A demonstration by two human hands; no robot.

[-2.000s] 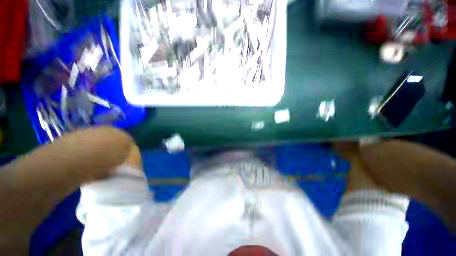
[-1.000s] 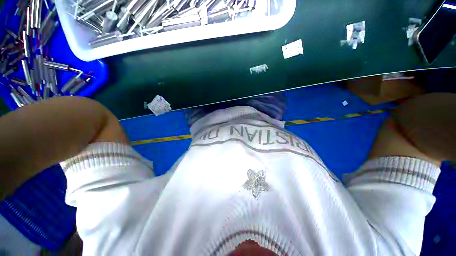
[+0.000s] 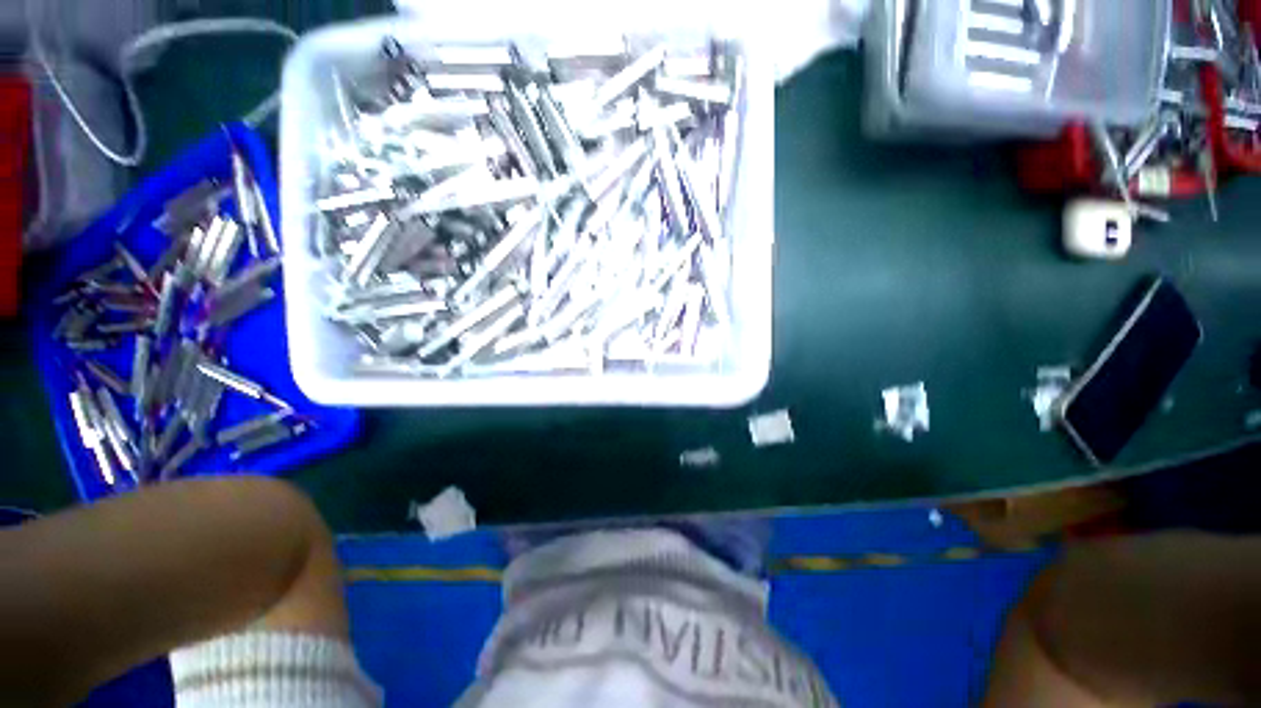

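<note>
A large white tray heaped with silver metal cylinders and thin rods lies in front of me on the green bench. A blue tray with fewer cylinders lies against its left side, tilted. Both my hands are out of the picture. Only my bent bare arms show, at the lower left and lower right edges. What my hands hold cannot be seen.
A translucent box with cylinders stands at the upper right, beside red bins. A small white case, a smartphone and paper scraps lie on the right. A red bin stands far left.
The view has shifted so that the trays sit lower and the whole white tray shows. The translucent box and red bins are back in view. Both hands remain out of view.
</note>
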